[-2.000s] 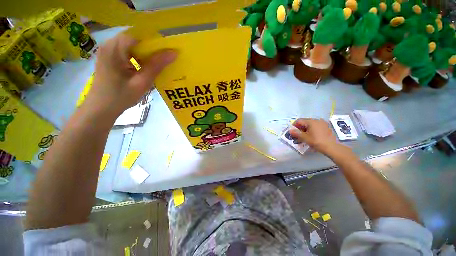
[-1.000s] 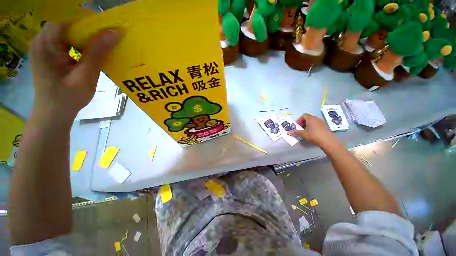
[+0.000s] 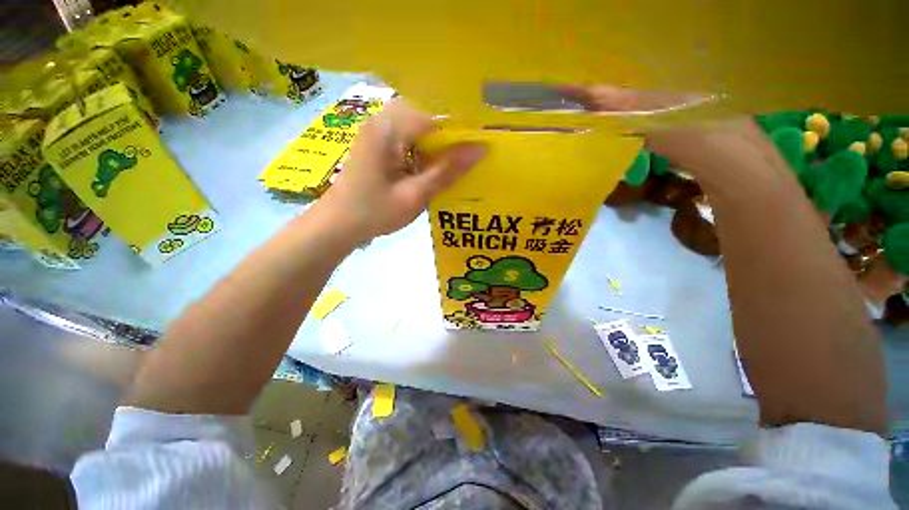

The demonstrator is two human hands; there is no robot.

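A yellow gift box (image 3: 508,229) with "RELAX & RICH" print and a cartoon tree stands upright on the table in front of me. Its top panel with the oblong hand hole is raised and fills the top of the view. My left hand (image 3: 399,174) grips the front upper left edge of the box, thumb on the front face. My right hand (image 3: 638,105) is behind the raised top panel, mostly hidden; what its fingers hold cannot be told. Two small white insert cards (image 3: 661,361) with black print lie overlapping to the right of the box.
Closed yellow boxes (image 3: 130,174) stand in rows at the left. A flat stack of yellow blanks (image 3: 317,149) lies behind my left hand. Green plush tree toys (image 3: 835,174) stand at the right, partly behind my right arm. Yellow scraps (image 3: 573,369) lie on the table and my lap.
My right hand has left the cards and moved up behind the top of the box. The view has turned left, showing more finished boxes. My left hand still grips the box.
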